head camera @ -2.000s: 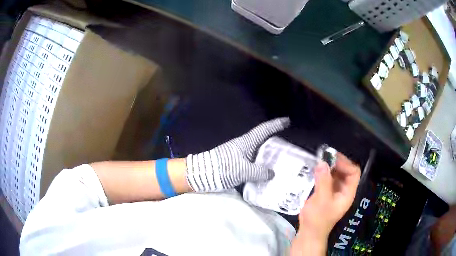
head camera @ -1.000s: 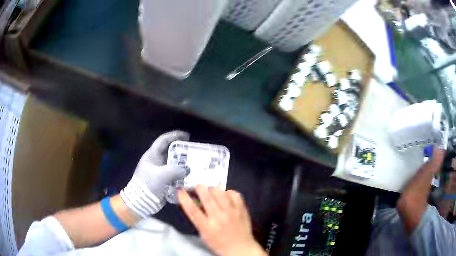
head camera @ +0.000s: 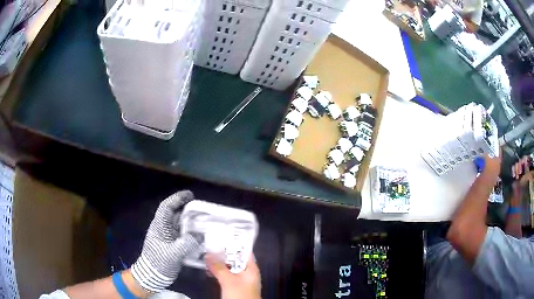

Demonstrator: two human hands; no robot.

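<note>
My left hand, in a striped knit glove with a blue wrist band, holds a white housing shell by its left side, thumb on its inside. The shell is over the dark lap area, open side up and slightly blurred. My right hand is bare and grips the shell's lower edge, its thumb over the rim. Whether it also holds a small part is hidden. A module or board inside the shell cannot be made out.
Stacked housings stand on the green bench, with tweezers beside them. A cardboard tray holds white-and-black modules. A shell with a board lies right. The board tray, large carton and a co-worker's arm also show.
The view has swung right, showing more of the bench. The small module seen earlier in my right hand no longer shows. My right hand has moved from above the shell to its lower edge.
</note>
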